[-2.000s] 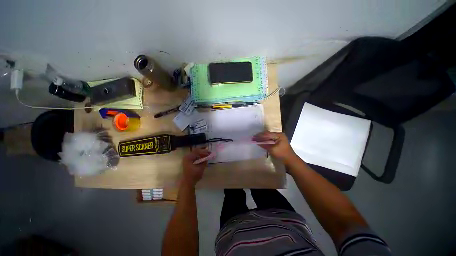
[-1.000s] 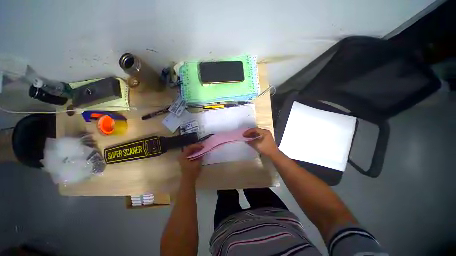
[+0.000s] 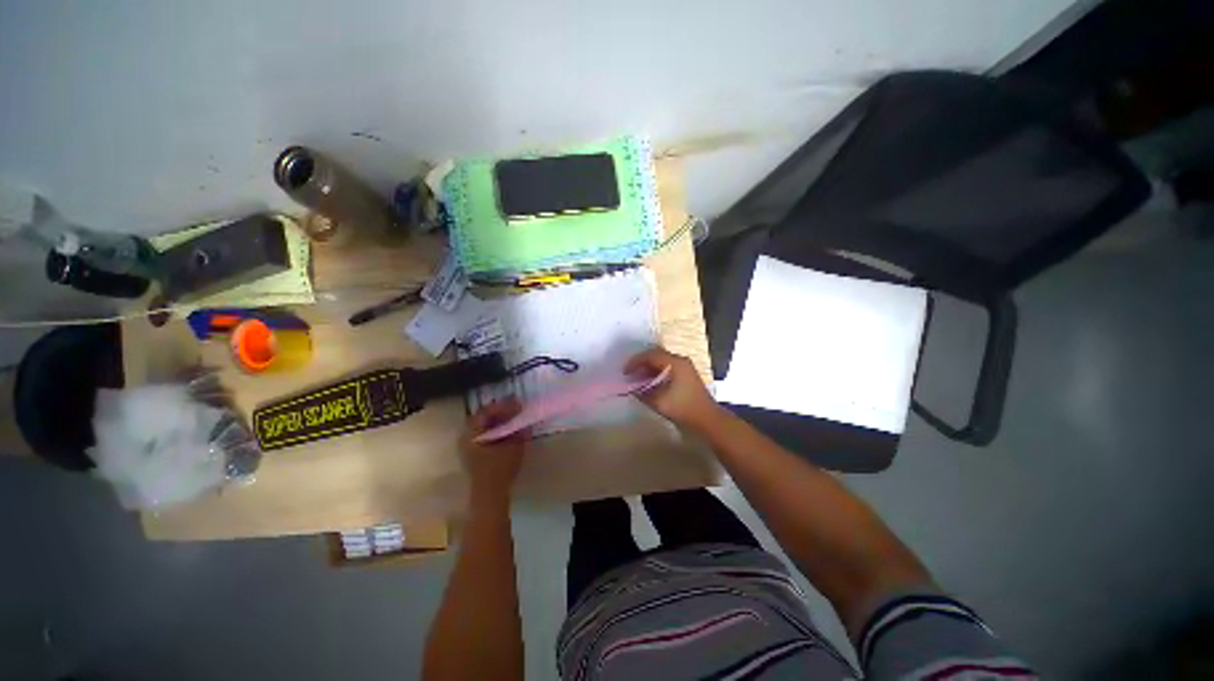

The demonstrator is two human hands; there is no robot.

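Note:
A pink sheet [image 3: 573,403], folded or seen nearly edge-on, is held between both hands above the white papers. My left hand [image 3: 498,428] grips its left end and my right hand [image 3: 655,378] grips its right end. White printed papers [image 3: 586,319] lie on the desk under and behind it. A black metal detector with yellow "SUPER SCANER" lettering [image 3: 330,410] lies left of my left hand, its cord loop resting on the papers.
On the wooden desk [image 3: 400,492] are a green pad [image 3: 553,242] with a smartphone [image 3: 558,185], label slips [image 3: 445,319], a flask [image 3: 333,196], an orange round item [image 3: 253,345] and clear plastic [image 3: 167,446]. A black chair [image 3: 819,432] with white sheets [image 3: 825,343] stands right.
The pink sheet was at first seen as separate ends in the two hands, then as one curved strip between them. Now it is straighter and tilted. The camera view has shifted, moving the desk left.

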